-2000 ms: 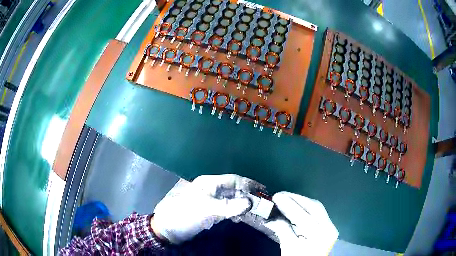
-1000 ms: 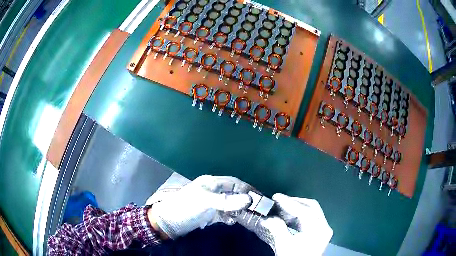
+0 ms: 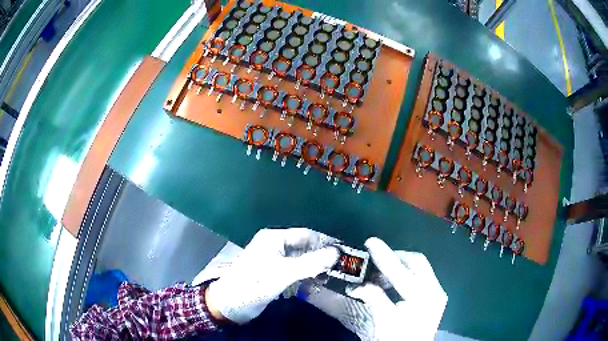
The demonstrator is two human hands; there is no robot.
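Observation:
A boxy grey block (image 3: 349, 264), an assembled inductor, is held between both hands at the lower middle, with ribbed copper winding showing in its side window. My left hand (image 3: 277, 266), in a white glove, grips its left end with thumb and fingers. My right hand (image 3: 405, 286), also gloved, holds its right end with the fingertips. The fingers hide both ends of the block. No silver leads can be made out on it.
The left parts tray (image 3: 393, 80) holds rows of dark cores and copper coils with silver leads. A similar right parts tray (image 3: 548, 193) lies beside it. A narrow orange-brown strip (image 3: 110, 143) lies at left. A metal rail (image 3: 97, 206) runs along the bench's left edge.
The block has turned, so its copper winding side now faces the camera instead of the plain grey face. The silver leads seen a second ago no longer show. Both hands kept hold.

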